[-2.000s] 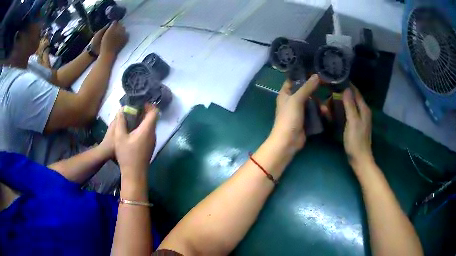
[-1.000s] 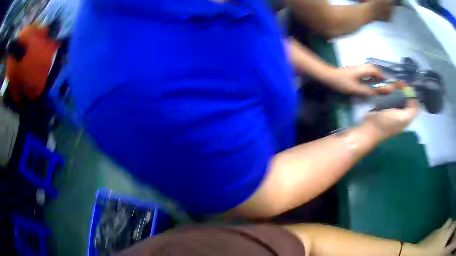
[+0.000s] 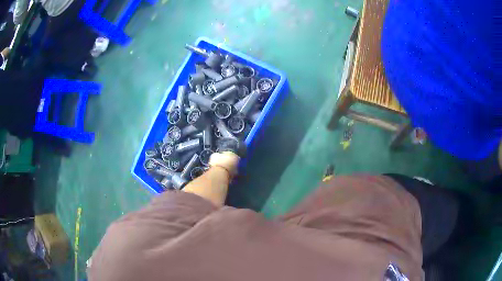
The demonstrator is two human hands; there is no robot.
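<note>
A blue parts bin [image 3: 265,119] stands on the floor, full of grey handheld units [image 3: 223,110] lying in a jumble, many with round spoked ends showing. My left hand [image 3: 223,161] is over the bin's near right side, small in the picture, with its fingers around a dark grey handheld unit [image 3: 233,145]. The round end of this unit shows beyond the fingers; its handle is hidden. My right hand is not in view.
Blue stools [image 3: 69,110] stand on the green floor at the left. A wooden stool [image 3: 374,71] is at the upper right, with a person in blue [image 3: 446,71] beside it. A cardboard-coloured box [image 3: 52,239] is at the lower left. My brown-clothed lap fills the bottom.
The view has swung from the bench down to the floor. My left hand has moved from the bench to the bin. My right hand, seen earlier on a unit, has left the picture.
</note>
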